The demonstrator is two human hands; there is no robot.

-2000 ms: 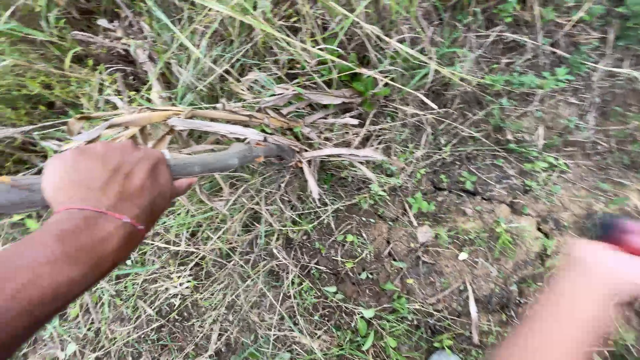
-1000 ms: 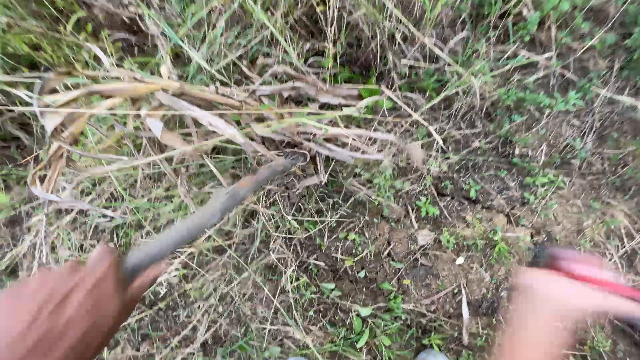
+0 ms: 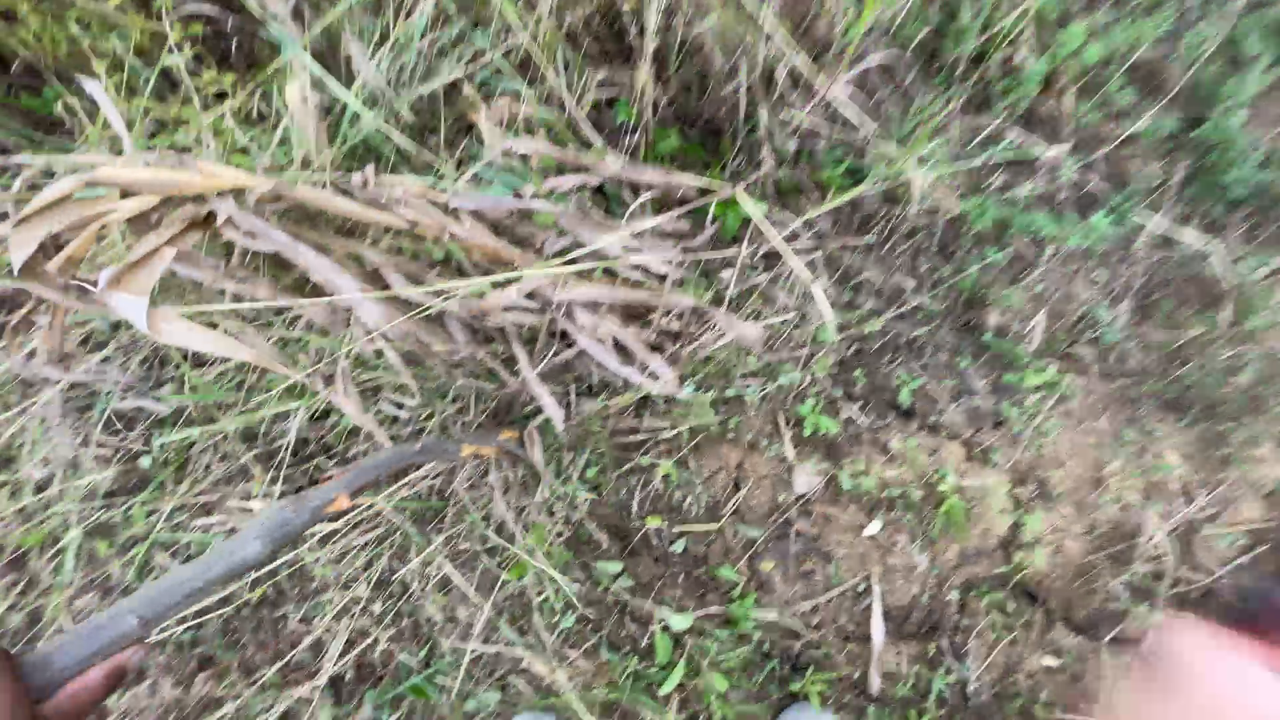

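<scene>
My left hand (image 3: 80, 685), mostly cut off at the lower left corner, grips a grey wooden branch (image 3: 240, 545). The branch slants up to the right over the grass, and its thinner, bent end shows orange-brown patches of exposed wood. Beyond that end lie long dry leaves (image 3: 320, 260). Blurred at the lower right edge is my right hand (image 3: 1190, 670), closed on a dark red object (image 3: 1255, 605) that is too cut off and blurred to name.
Tall grass (image 3: 400, 80) and green weeds (image 3: 1080, 200) grow along the top. Bare soil (image 3: 1070, 450) with small seedlings lies at the right. Two rounded grey tips, perhaps footwear (image 3: 805, 711), show at the bottom edge.
My left hand has moved down toward the lower left corner with the branch. The branch's tip, among the dry leaves earlier, now lies nearer than them. My right hand has moved toward the lower right corner.
</scene>
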